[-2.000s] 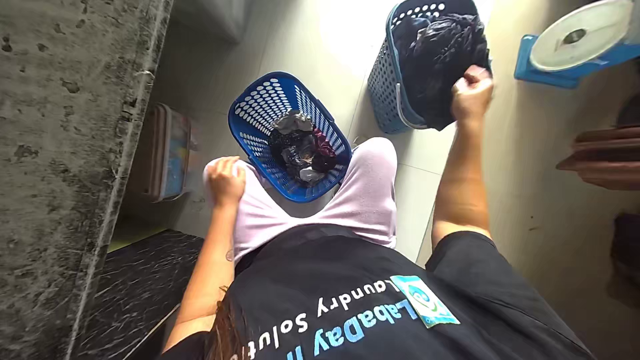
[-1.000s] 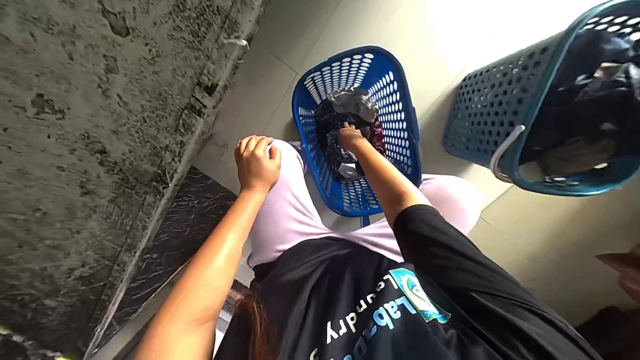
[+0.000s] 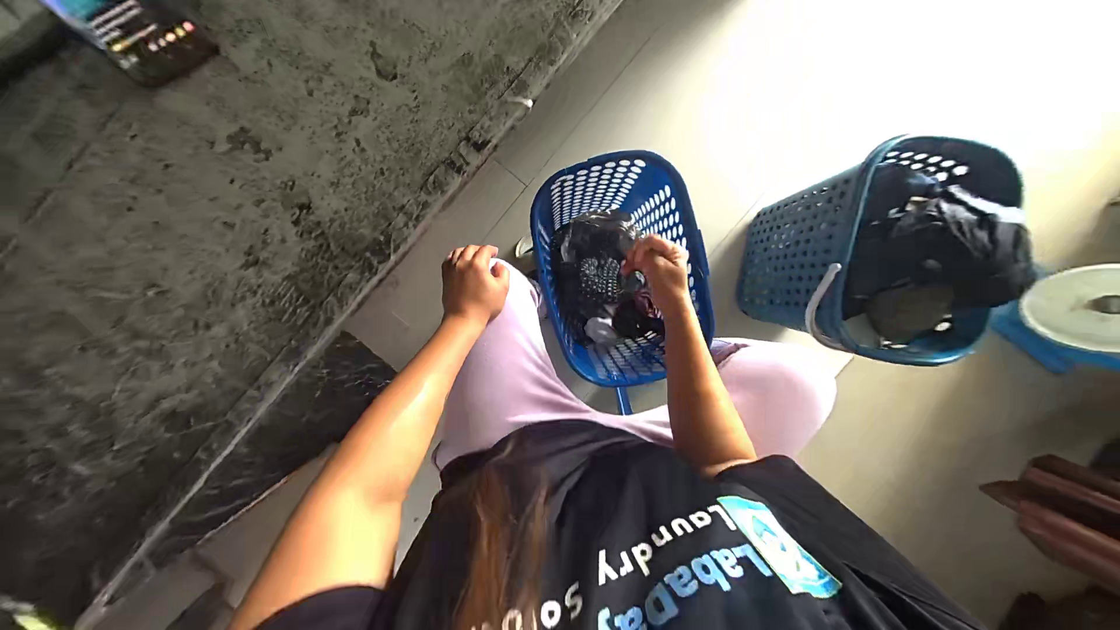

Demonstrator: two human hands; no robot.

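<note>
Between my knees stands a blue plastic laundry basket (image 3: 622, 376) with dark, patterned and white clothes (image 3: 600, 276) low inside it. My right hand (image 3: 658, 262) reaches into this basket, its fingers closed on a dark piece of clothing (image 3: 633, 282) at the right of the pile. On my left knee rests my left hand (image 3: 473, 284), holding nothing, its fingers slightly apart. To the right, a taller blue-green laundry basket (image 3: 794, 249) with a pale handle is filled with black and grey clothes (image 3: 945, 245); neither hand touches it.
A rough grey concrete counter (image 3: 289, 149) runs along the left side, with a phone (image 3: 144, 39) at its top left corner. At the right edge are a blue scale with a round pale top (image 3: 1072, 306) and brown slatted pieces (image 3: 1063, 507). Light floor tiles surround the baskets.
Two seconds ago my right hand was on black clothes at the taller basket; one second ago it was down in the blue basket, where it remains. My left hand has stayed on my knee. The view has shifted.
</note>
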